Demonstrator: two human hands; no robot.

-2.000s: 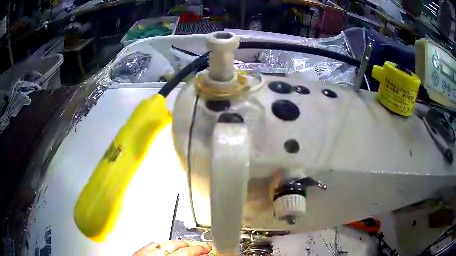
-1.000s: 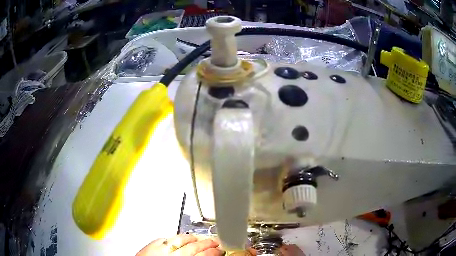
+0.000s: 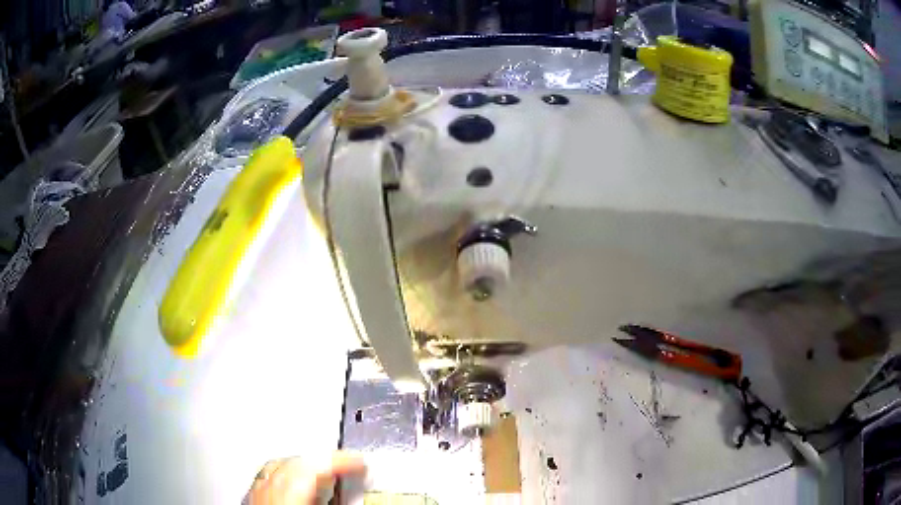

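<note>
The white sewing machine head (image 3: 593, 256) fills the middle of the view. Below it are the small metal needle parts, beside the shiny throat plate (image 3: 380, 419). My left hand (image 3: 301, 480) is at the bottom edge, left of the needle area, blurred and partly cut off. Its fingertips are by the plate's front left corner; I cannot tell whether they hold anything. A pale fabric piece (image 3: 395, 499) just shows at the bottom edge, right of the hand. A tan strip (image 3: 502, 454) lies right of the needle. My right hand is not in view.
Orange-handled thread snips (image 3: 692, 353) lie right of the needle, with dark cord beyond. The lit yellow lamp (image 3: 227, 247) hangs on the left. A yellow tagged item (image 3: 692, 79) stands on the machine top, near the control panel (image 3: 820, 64). A crate (image 3: 286, 54) is behind.
The view has shifted, showing more of the needle area and the whole snips. My left hand sits lower left of the needle. Skin seen right of the needle a second ago is gone.
</note>
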